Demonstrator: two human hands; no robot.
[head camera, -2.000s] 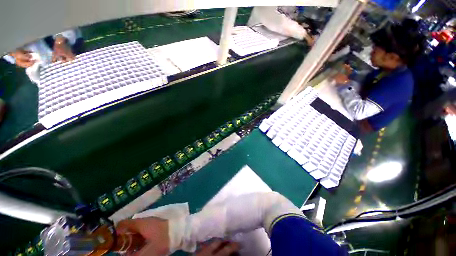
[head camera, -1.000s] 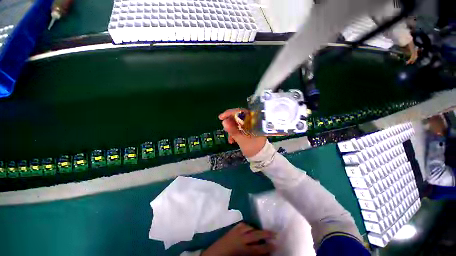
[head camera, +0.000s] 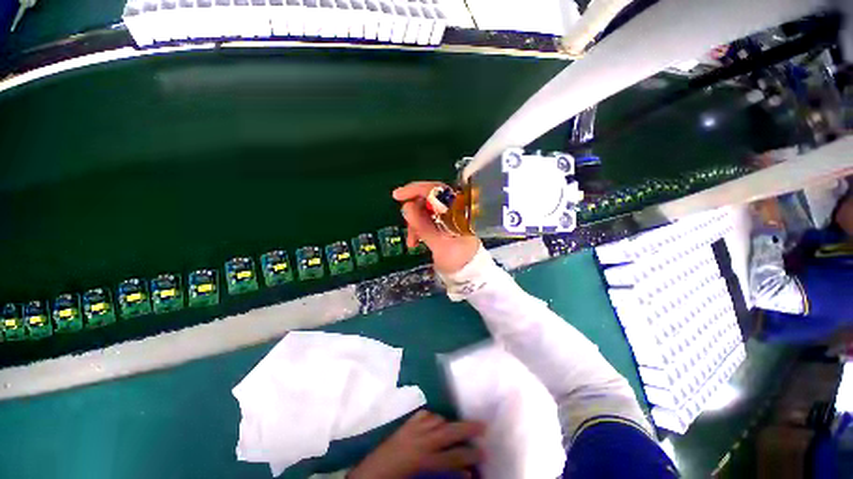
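Observation:
My right hand reaches over the row of circuit boards with its fingers around an amber piece beside a silver-grey pneumatic cylinder. A small white and red spot shows at the fingertips; what it is cannot be told. My left hand is low at the bottom edge, partly cut off, between a crumpled white cloth or paper and a paler white sheet. Its fingers lie at the sheet's left side; whether they hold anything is unclear.
A pale rail separates the dark green belt from the teal bench. A thick white support arm crosses above the belt. White housings stand in rows at right, others across the belt. Another person's sleeve shows at right.
The view first swung from the right down onto the bench, then shifted slightly. My right hand stays at the amber piece. My left hand, mostly hidden before, now shows beside the white sheet.

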